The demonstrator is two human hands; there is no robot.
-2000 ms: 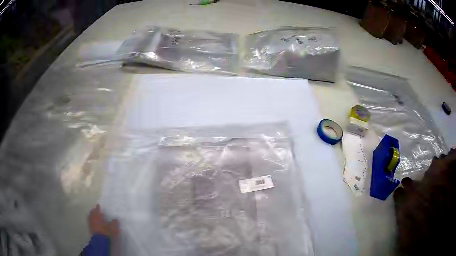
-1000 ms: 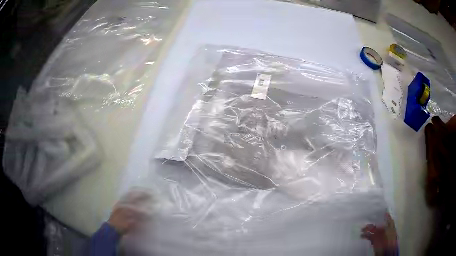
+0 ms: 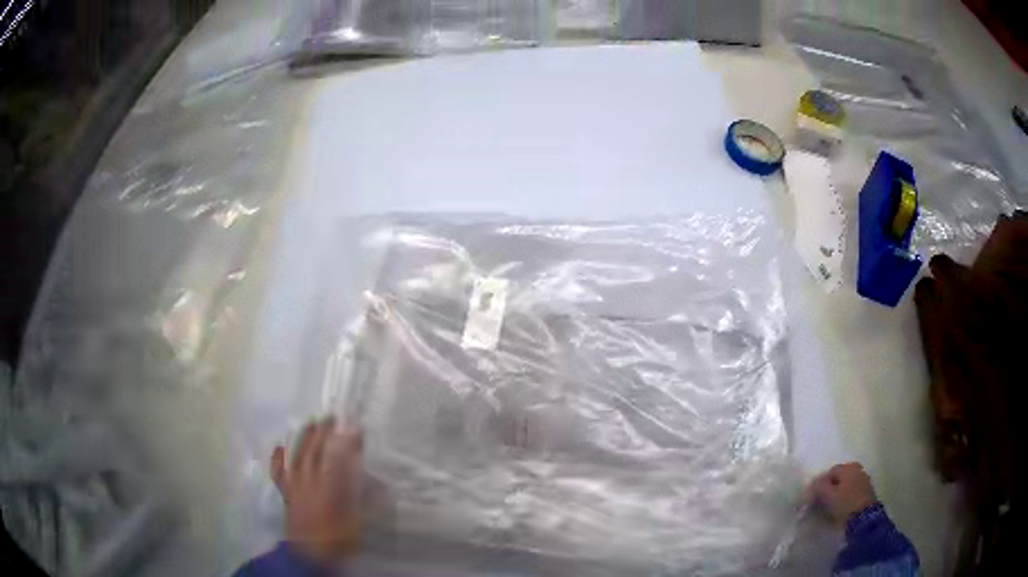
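Observation:
A clear, crinkled polybag (image 3: 631, 372) with a grey-brown flat package inside lies in front of me on the white sheets. A white barcode sticker (image 3: 485, 313) shows upright on its left part. My left hand (image 3: 319, 485) is at the bag's lower left edge, fingers apart and slightly blurred, holding nothing that I can see. My right hand (image 3: 845, 493) is closed at the lower right corner and pinches the clear film there. The bag's near edge is blurred and partly cut off by the picture's rim.
The stack of white sheets (image 3: 519, 135) extends beyond the bag. At right are a blue tape roll (image 3: 754, 148), sticker strip (image 3: 816, 220), blue tape dispenser (image 3: 888, 231) and brown bags (image 3: 986, 349). Empty polybags (image 3: 169, 248) lie at left. Packed bags (image 3: 417, 25) lie along the far edge.
The package has turned, so its sticker, sideways and right of centre two seconds ago, now stands upright further left. My right hand has come into view. My left hand's fingers have spread.

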